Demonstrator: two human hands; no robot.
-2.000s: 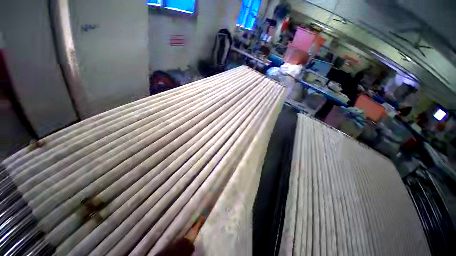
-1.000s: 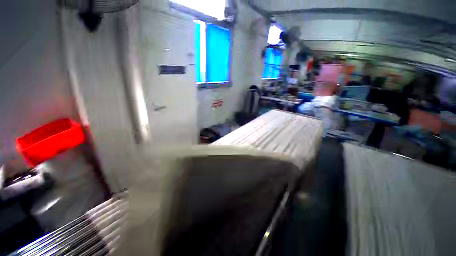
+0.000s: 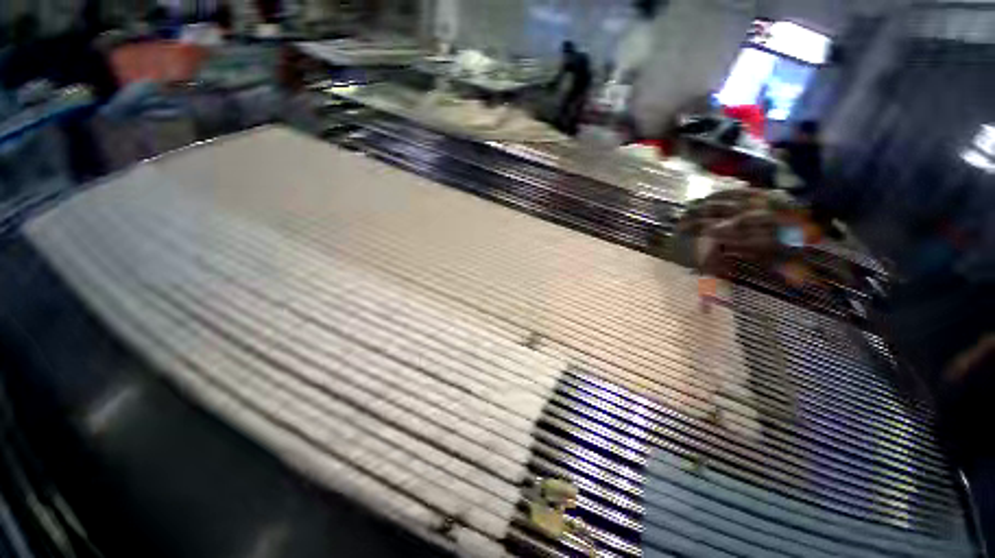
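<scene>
Neither of my hands can be made out in the blurred view. An off-white curtain panel (image 3: 360,349) lies in long parallel folds over the rack nearest me. A plain beige panel (image 3: 513,267) lies beside it on the far side, also ridged. Shiny bare tubes (image 3: 595,436) show past the off-white panel's right end. A light blue panel (image 3: 742,518) lies folded over tubes at the lower right. Small clips sit on the fold edges, one at the off-white panel's corner (image 3: 535,339). A yellowish clump (image 3: 554,504) rests on the bare tubes.
A person (image 3: 742,234) leans over the rack's far right side, a hand at the beige cloth. A skin-toned blur (image 3: 971,358) shows at the right edge; whose it is cannot be told. Another tube rack (image 3: 469,164) stands behind. A dark floor strip (image 3: 164,447) runs at lower left.
The view has swung right, from the first rack and the cloth raised close in front, to the neighbouring rack. The raised cloth, its dark underside and the red bin are out of view.
</scene>
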